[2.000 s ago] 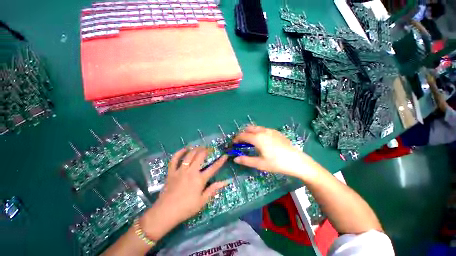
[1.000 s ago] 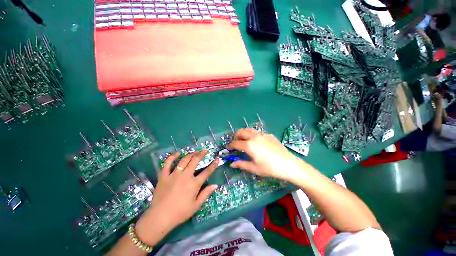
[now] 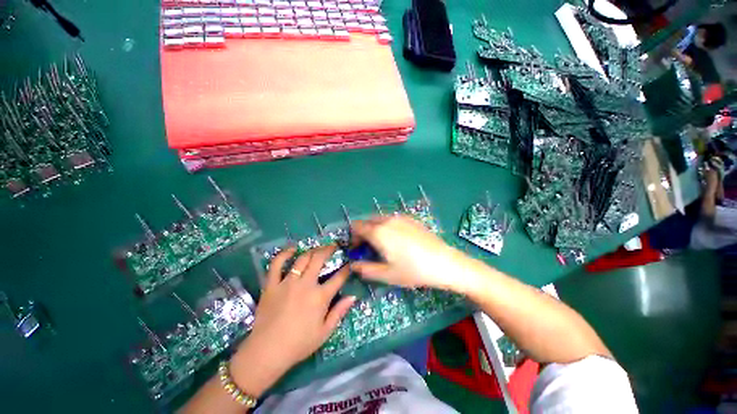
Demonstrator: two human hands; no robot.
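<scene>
Green circuit board panels with thin upright rods lie in rows; one panel (image 3: 412,212) is under and behind my hands, and another panel (image 3: 380,315) lies nearer my body. My right hand (image 3: 404,251) is closed around the small blue-handled cutters (image 3: 361,253), which are mostly hidden in the fist; their tips are not clear. My left hand (image 3: 299,303) rests palm down with fingers spread, its fingertips at the panel just left of the cutters. Two more panels, an upper one (image 3: 190,242) and a lower one (image 3: 194,335), lie to the left.
Stacked red-orange label sheets (image 3: 283,89) lie beyond the panels, with a black case (image 3: 430,34) beside them. A board pile (image 3: 566,145) is at right, a short board piece (image 3: 483,228) near it. Upright boards (image 3: 48,133) stand far left. A red stool (image 3: 461,356) is below the bench edge.
My right hand with the cutters has moved left along the panel, closer to my left fingertips. The short board piece at right has come into clearer view. The camera view has shifted slightly.
</scene>
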